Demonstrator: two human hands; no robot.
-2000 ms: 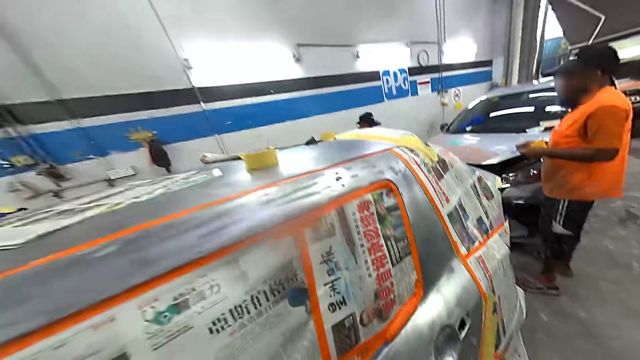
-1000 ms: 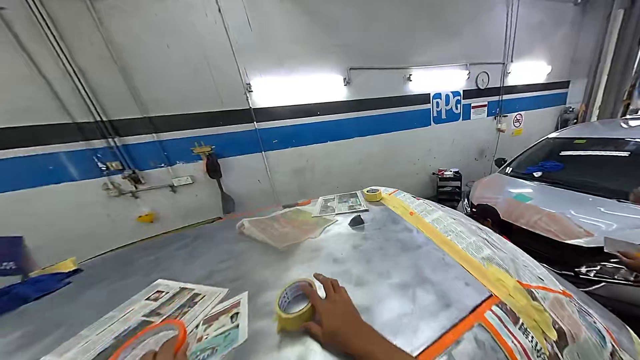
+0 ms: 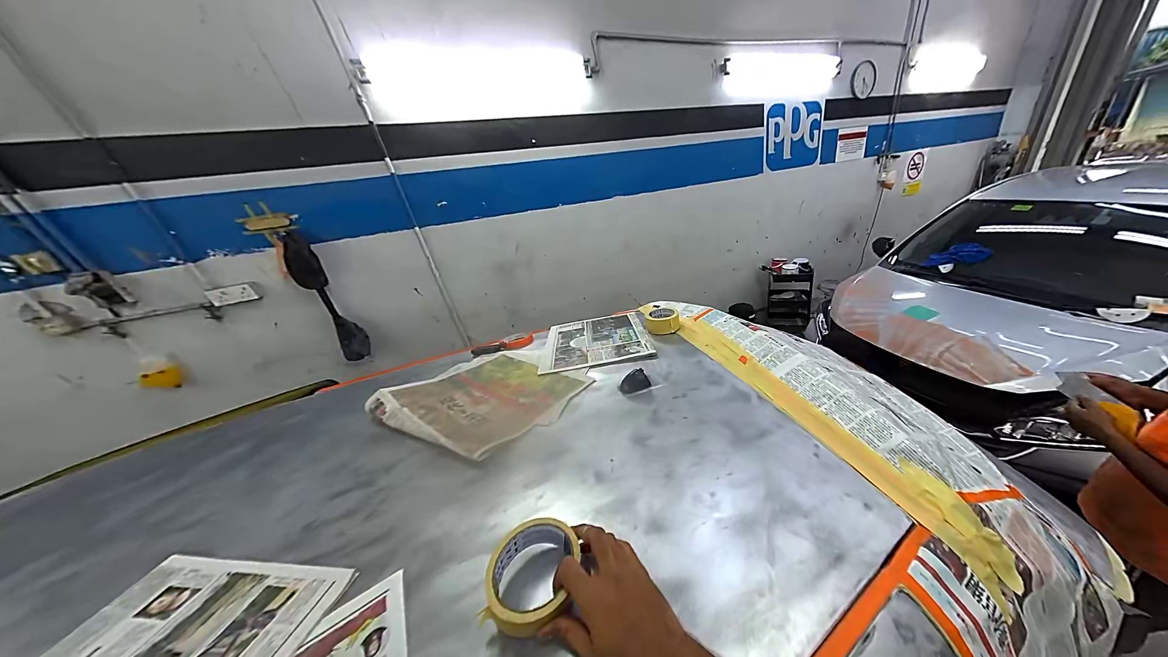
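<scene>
My right hand [image 3: 613, 598] grips the right side of a roll of yellow masking tape [image 3: 527, 577], thumb and fingers around its rim, over the sanded grey car roof [image 3: 693, 493]. My left hand is out of the frame. Left of the tape, cut newspaper sheets [image 3: 214, 607] lie on the roof. Farther back are a crumpled plastic-like sheet [image 3: 484, 401], a folded newspaper [image 3: 598, 342], a small dark object [image 3: 636, 380] and a second yellow tape roll [image 3: 662, 319]. An orange tape roll [image 3: 517, 341] lies at the far roof edge.
Newspaper masking [image 3: 821, 383] with yellow and orange tape covers the car's right side. Beyond it stands a silver car [image 3: 1031, 301], where a co-worker's hands [image 3: 1109, 411] hold something yellow. A small black rack [image 3: 789, 297] stands by the wall.
My left hand, at the lower left with an orange tape ring one second ago, is out of view. My right hand still holds the yellow roll. The view swung left from two seconds ago.
</scene>
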